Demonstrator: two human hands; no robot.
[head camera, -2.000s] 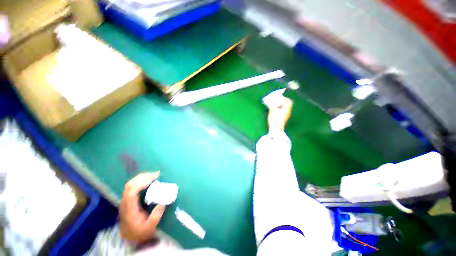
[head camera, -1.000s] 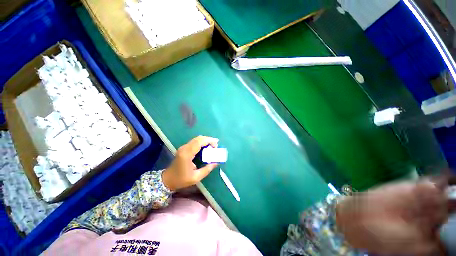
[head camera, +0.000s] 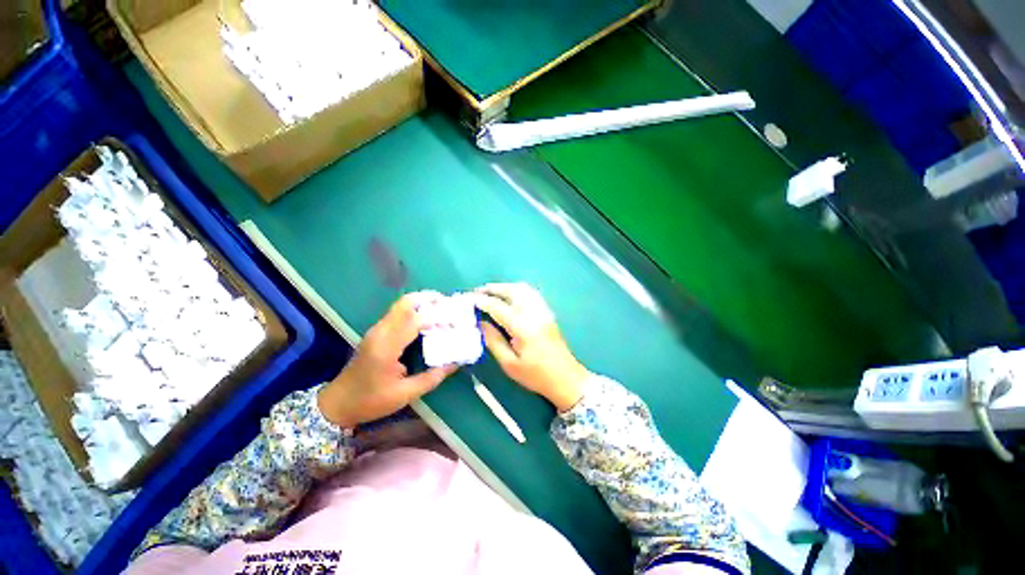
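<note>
My left hand (head camera: 388, 365) and my right hand (head camera: 533, 341) hold a white plastic housing (head camera: 453, 329) between them, a little above the green bench mat (head camera: 584, 326). The left fingers grip its left side and the right fingertips touch its right side. Whether it is one part or two held together I cannot tell. A thin white pen-like tool (head camera: 498, 409) lies on the mat just below the housing.
A carton of white parts (head camera: 337, 124) stands on the bench. Another carton (head camera: 242, 388) sits in a blue tote (head camera: 304, 332) at left. A white bar (head camera: 618, 120) slants over the green belt (head camera: 719, 230), with a white unit (head camera: 815, 181) beyond. Right are paper (head camera: 755, 472), blue tray (head camera: 818, 494) and power strip (head camera: 916, 385).
My right hand has come back from over the belt side to the housing in my left hand. The view has shifted, and the paper, tray and power strip show again at the right.
</note>
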